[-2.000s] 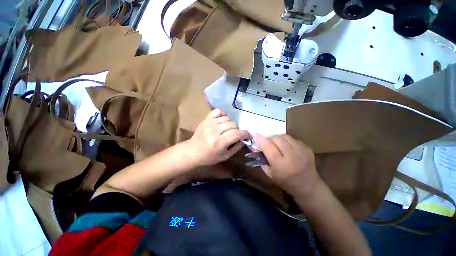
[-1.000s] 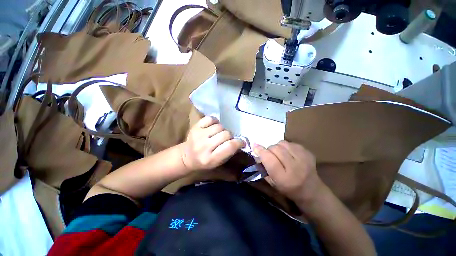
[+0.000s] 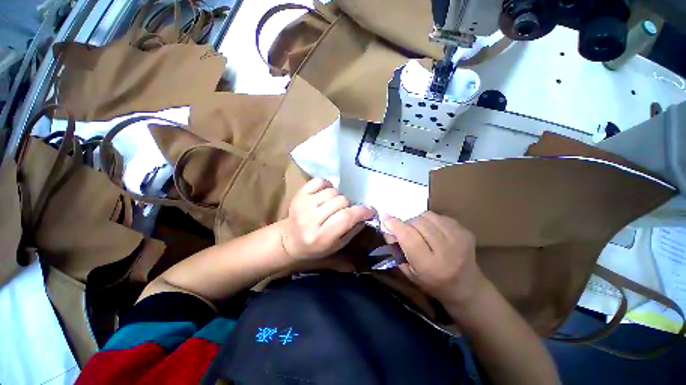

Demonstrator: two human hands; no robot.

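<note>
My left hand (image 3: pixel 325 219) pinches the pale edge of a brown bag panel (image 3: pixel 263 162) just in front of the machine. My right hand (image 3: pixel 432 248) pinches the same edge beside it, the fingertips almost touching. Small metal thread snips (image 3: pixel 385 258) show under my right hand's fingers. A white backing corner (image 3: pixel 320 150) is folded up above my left hand. Another brown panel part (image 3: pixel 519 203) with a white edge spreads to the right of my right hand. What lies under both hands is partly hidden.
The presser foot and needle (image 3: pixel 442 75) stand over the post-bed (image 3: pixel 429 113) beyond my hands. Black tension dials (image 3: pixel 526 21) are at top right. Brown panels with straps (image 3: pixel 75 195) are piled at left. Work papers (image 3: pixel 668 259) lie at right, near a strap loop (image 3: pixel 620 301).
Both hands stay close together at the same edge, with small finger shifts. The white backing corner and panels at left moved slightly with the camera view.
</note>
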